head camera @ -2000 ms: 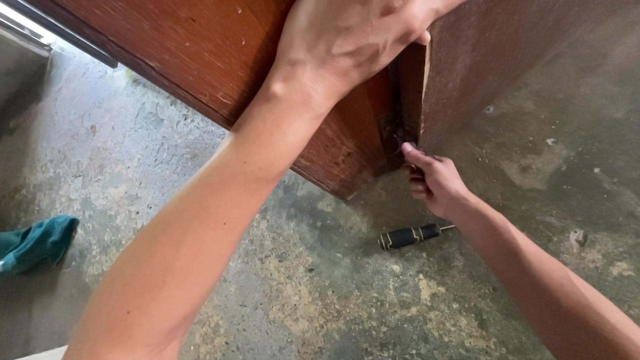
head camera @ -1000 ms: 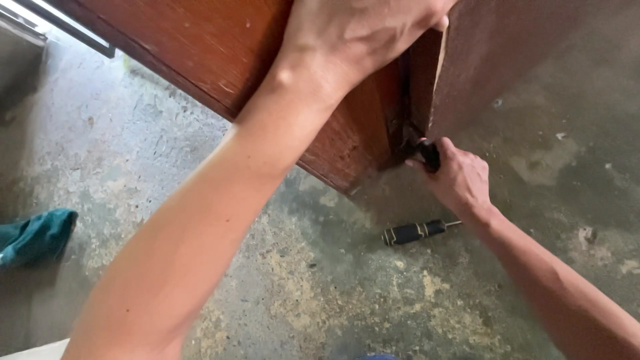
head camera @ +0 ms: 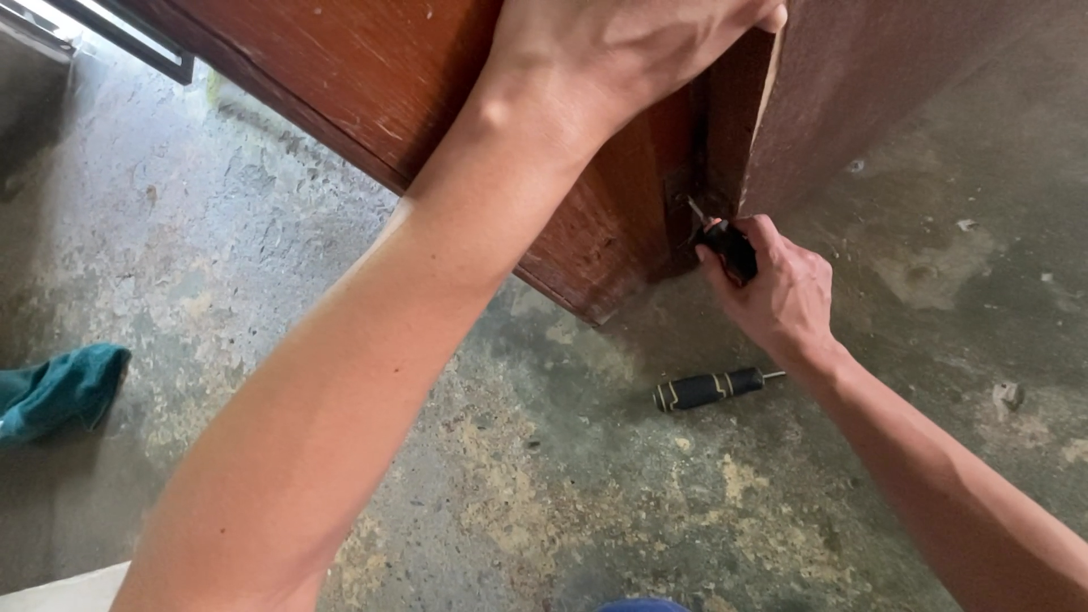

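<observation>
My left hand (head camera: 629, 42) lies at the top against a reddish-brown wooden door (head camera: 348, 76), near the edge of a darker brown panel (head camera: 850, 76); its fingertips are mostly out of view. My right hand (head camera: 778, 285) is closed around a short screwdriver with a black handle (head camera: 728, 252). The metal shaft points up and left at the dark recess between door and panel, near a hinge-like metal piece that is too dark to make out well. Below that hand, a second screwdriver, black with pale yellow lines (head camera: 710, 391), rests on the concrete floor, its shaft partly hidden by my right wrist.
A teal cloth (head camera: 64, 393) lies on the worn concrete floor (head camera: 527, 476) at the left. A dark metal frame (head camera: 136, 38) stands at the upper left. The door's lower corner juts out above the floor. A white edge (head camera: 68, 592) shows at the bottom left.
My right hand has shifted slightly down and right from the recess, and the black handle in it shows more plainly. My left hand stays against the door.
</observation>
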